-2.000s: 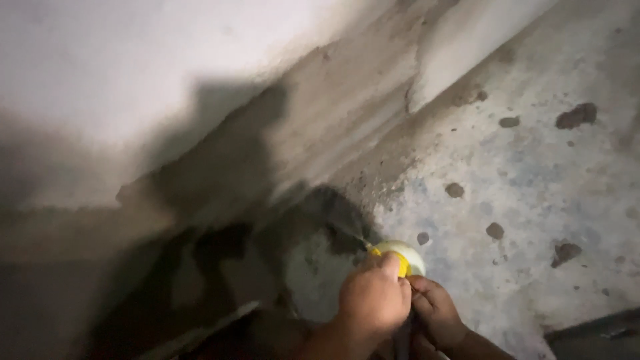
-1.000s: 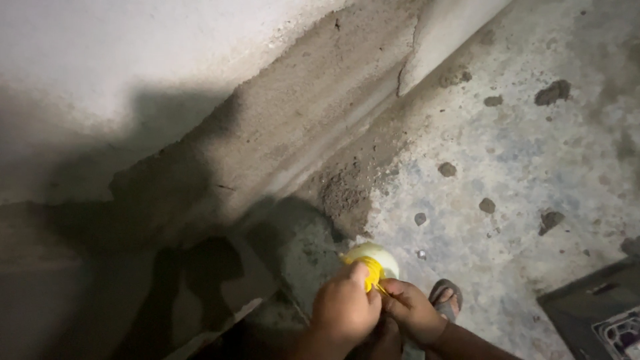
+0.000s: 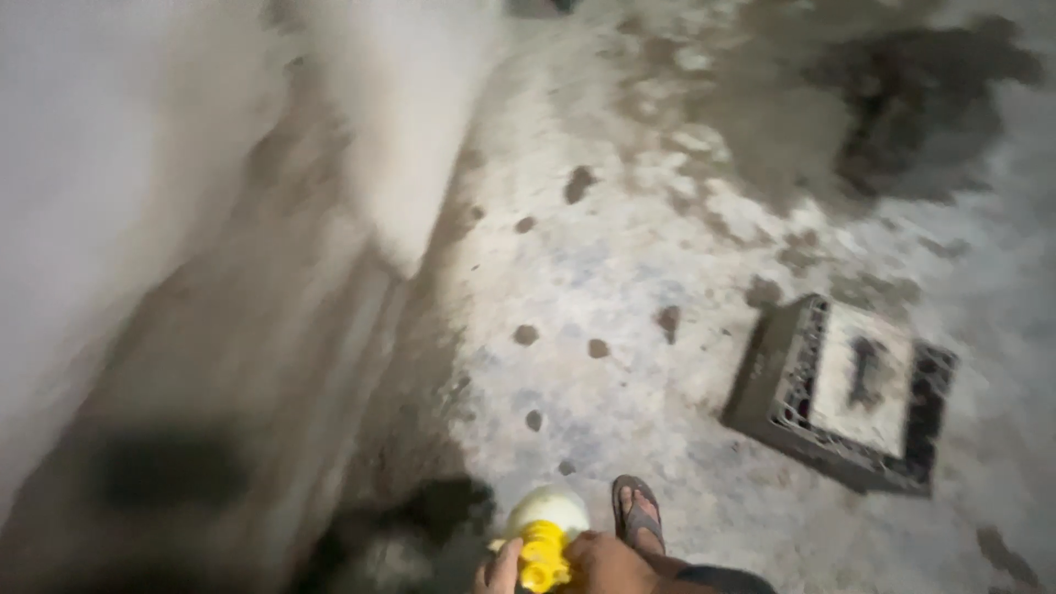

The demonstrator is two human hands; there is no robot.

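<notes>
A yellow plastic fitting [image 3: 542, 554] with a whitish round part [image 3: 549, 507] behind it is at the bottom centre of the head view. My left hand [image 3: 502, 569] is cut off by the lower edge, with its fingers against the left side of the fitting. On the right side, my right hand [image 3: 609, 563] has its fingertips against the yellow part. Blur hides the finer detail, and what lies below the fitting is out of view.
An upturned-looking dark plastic crate [image 3: 759, 396] with a stained pale board [image 3: 862, 379] on it stands at right. My sandalled foot [image 3: 639, 511] is beside my right hand. A rough wall [image 3: 206, 330] runs along the left. Wet dark material [image 3: 899, 115] lies on the floor at upper right.
The view has swung right, bringing the whole crate and the wet patch into sight. Both hands stay at the yellow fitting, which now shows its round end.
</notes>
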